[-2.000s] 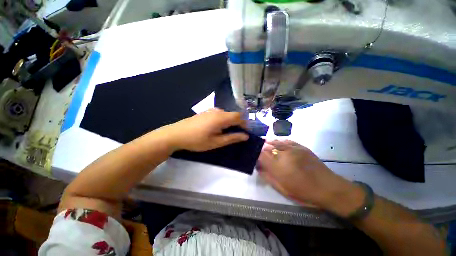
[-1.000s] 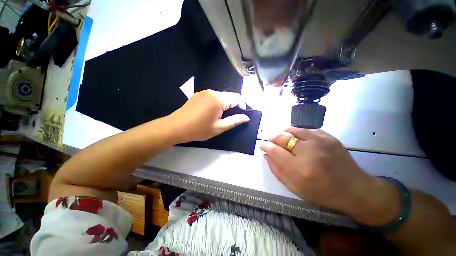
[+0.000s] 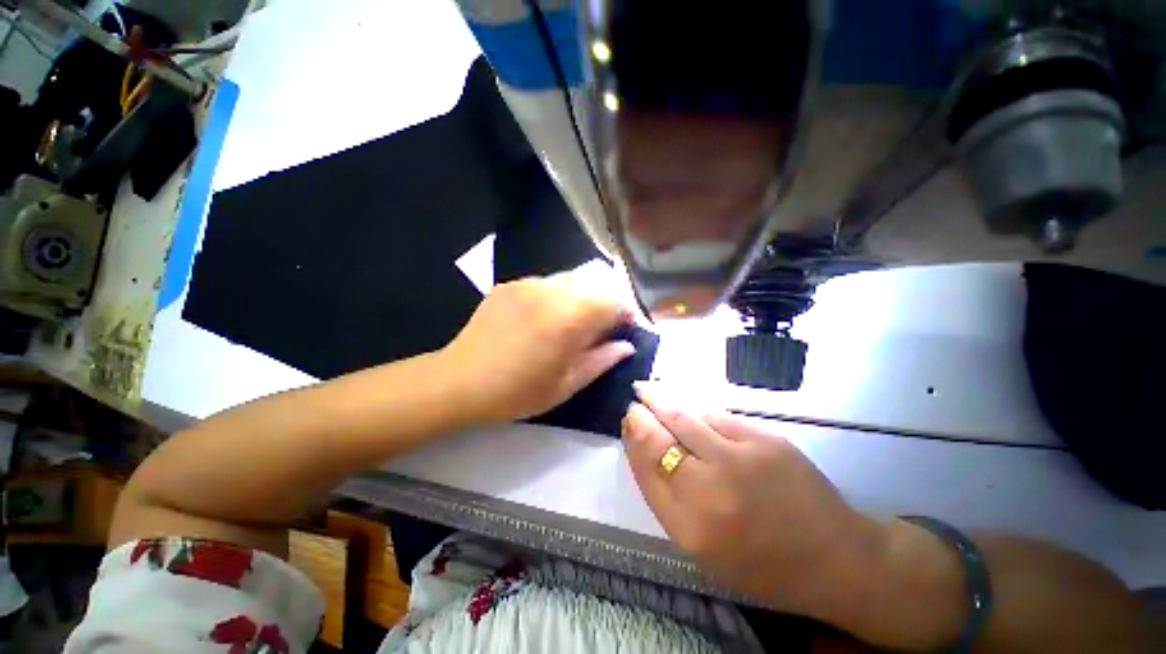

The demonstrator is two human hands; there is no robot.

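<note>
A long black panel (image 3: 345, 243) lies flat on the white table left of the machine head, with a small white triangle of table showing at its inner edge. My left hand (image 3: 544, 339) presses on the black cloth beside the needle area, thumb and fingers bent over it. My right hand (image 3: 729, 492), with a gold ring, has its fingertips at the right edge of the cloth, apparently pinching its corner. The shiny cover of the machine head (image 3: 697, 153) hides the needle and presser foot.
A dark ribbed knob (image 3: 767, 359) stands right of the needle area. A black cut piece (image 3: 1102, 383) lies at the far right. A grey measuring tape (image 3: 512, 521) runs along the front edge, blue tape (image 3: 202, 192) along the left end. A machine part (image 3: 51, 249) is further left.
The view has moved closer to the machine head. My right fingertips have shifted left onto the edge of the cloth. The end of cloth showing between my hands is smaller.
</note>
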